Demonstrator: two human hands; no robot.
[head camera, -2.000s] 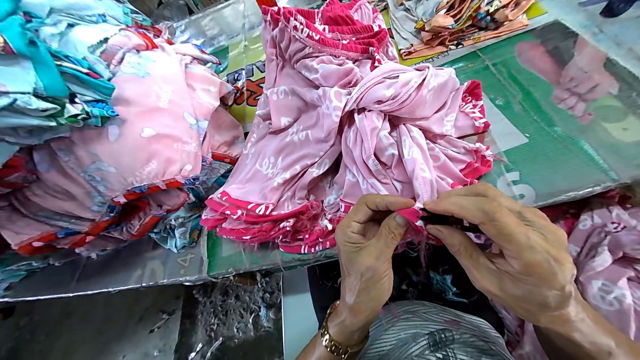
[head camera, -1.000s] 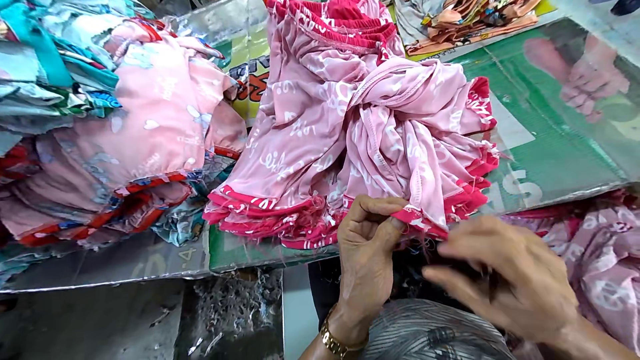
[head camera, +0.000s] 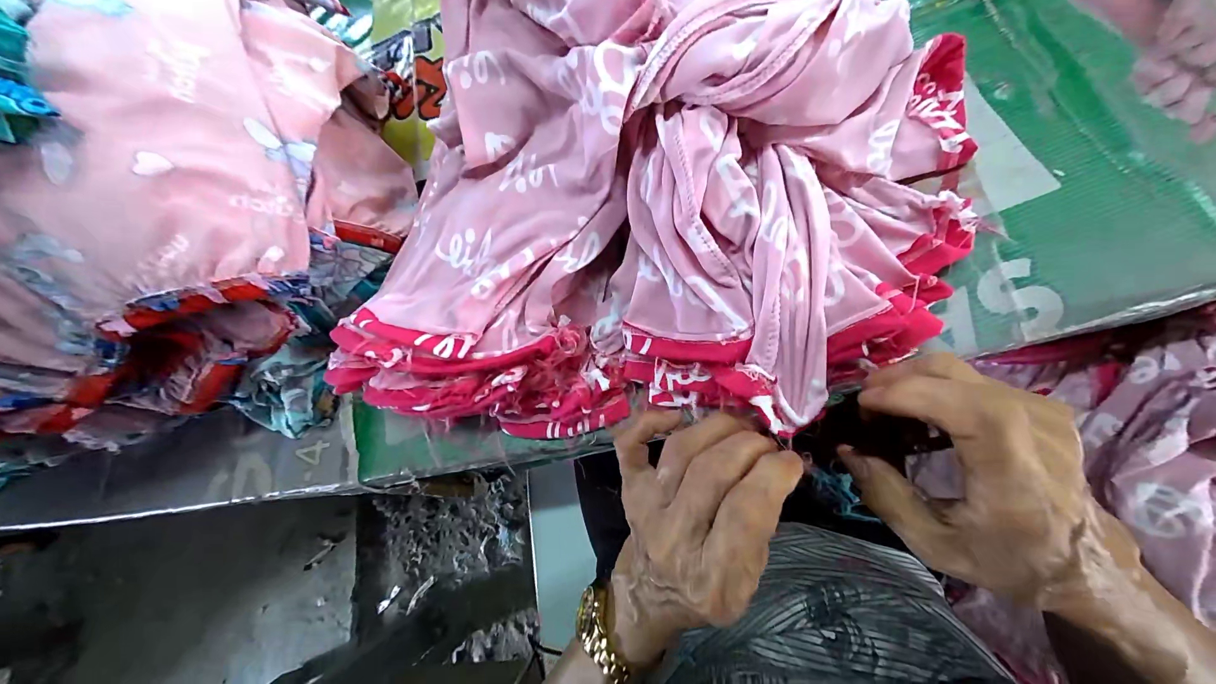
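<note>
A stack of pink printed garments (head camera: 532, 228) with bright red-pink hems lies on the table, its hem ends toward me. On its right side one garment (head camera: 769, 218) is twisted and bunched, with a folded corner hanging at the near edge. My left hand (head camera: 703, 513), with a gold watch at the wrist, is at that hem with curled fingers; whether they grip cloth is hidden. To the right of the corner is my right hand (head camera: 969, 475), thumb and fingers apart, dark small space between them, nothing clearly held.
Another pile of pink garments with red-blue trim (head camera: 171, 190) lies at left. The table has a green printed cover (head camera: 1092, 209) with a near edge. More pink cloth (head camera: 1159, 456) hangs or lies below it at right. Lint and scraps (head camera: 456, 560) lie beneath the table edge.
My hands were pinching the hem corner together two seconds ago. My right hand then came away from it, and my left hand has turned knuckles up, lower at the hem.
</note>
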